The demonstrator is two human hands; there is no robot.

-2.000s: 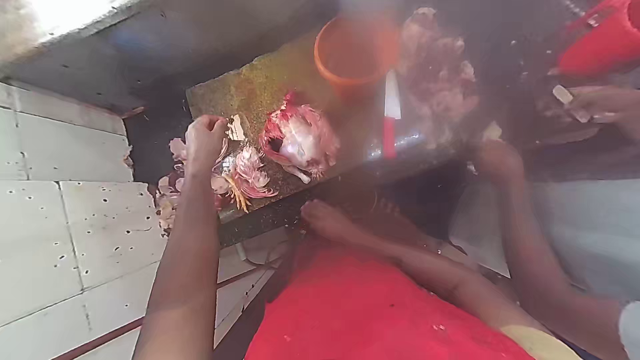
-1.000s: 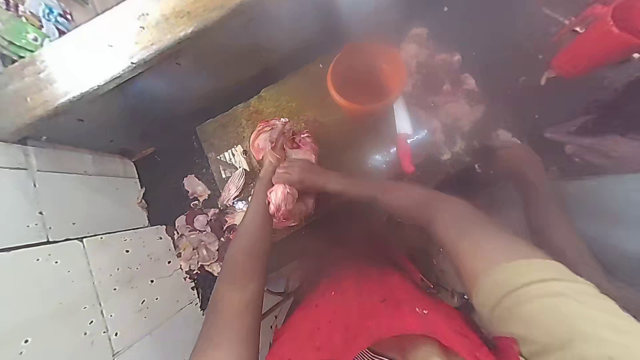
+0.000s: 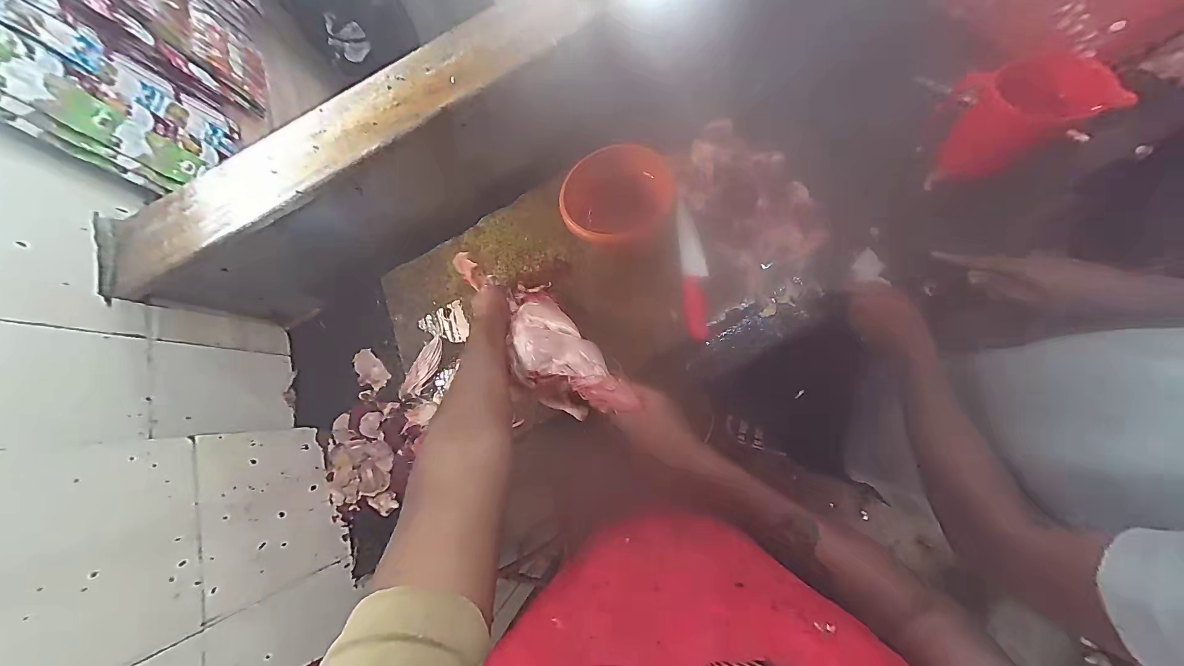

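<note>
A plucked, skinned-looking poultry carcass (image 3: 555,344) lies on the worn cutting board (image 3: 527,231). My left hand (image 3: 488,301) is at its upper left side, and a small pale piece sticks out above the fingers; the grip itself is hard to make out. At the carcass's lower right end, my right hand (image 3: 638,402) is against the reddish flesh, its fingers blurred into it. An orange plastic container (image 3: 618,194) stands at the board's back. Right of it lies a knife (image 3: 692,273) with a red handle and a pale blade.
Skin and offal scraps (image 3: 365,462) are heaped left of the board. A pile of meat pieces (image 3: 754,199) lies right of the knife. A co-worker's hands (image 3: 879,310) are at the right, near a red container (image 3: 1027,111). A raised ledge (image 3: 342,120) and tiled wall bound the left.
My right hand has moved from the top of the carcass to its lower right end. Two seconds ago my left hand was over the scraps beside the carcass.
</note>
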